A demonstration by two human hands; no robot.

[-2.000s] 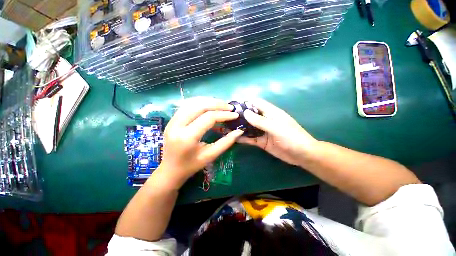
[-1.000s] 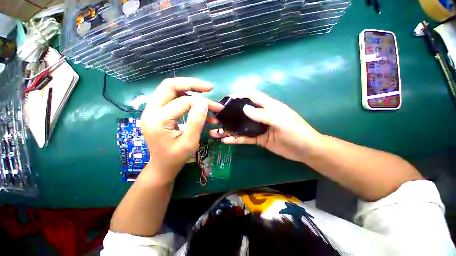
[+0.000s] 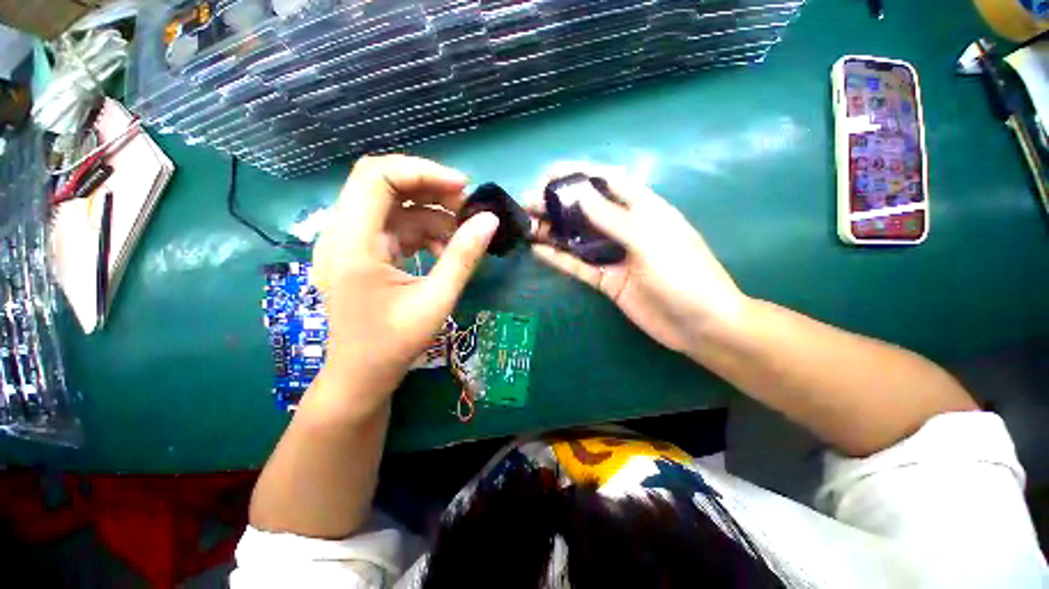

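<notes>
My left hand (image 3: 391, 270) holds a small dark rounded piece (image 3: 495, 219) between thumb and fingers. My right hand (image 3: 661, 259) holds a black housing part (image 3: 581, 216) with a glossy rim. The two dark pieces are close together, side by side, above the mat. A thin light lead shows by my left fingers. The green circuit board (image 3: 506, 359) lies below my hands, with thin coloured jumper wires (image 3: 465, 374) at its left. The blue circuit board (image 3: 293, 334) is partly hidden by my left hand and forearm.
Stacked clear blister trays (image 3: 460, 81) stand at the back. A notebook (image 3: 138, 196) with a pen, and a second tray (image 3: 35, 334), lie at the left. A lit smartphone (image 3: 881, 150) lies at the right, with a tape roll (image 3: 1012, 17) behind it. A black cable (image 3: 236, 207) curves behind the blue board.
The single dark housing between my hands now shows as two dark pieces, one in each hand, a little apart. The view has shifted slightly, and more of the green board shows.
</notes>
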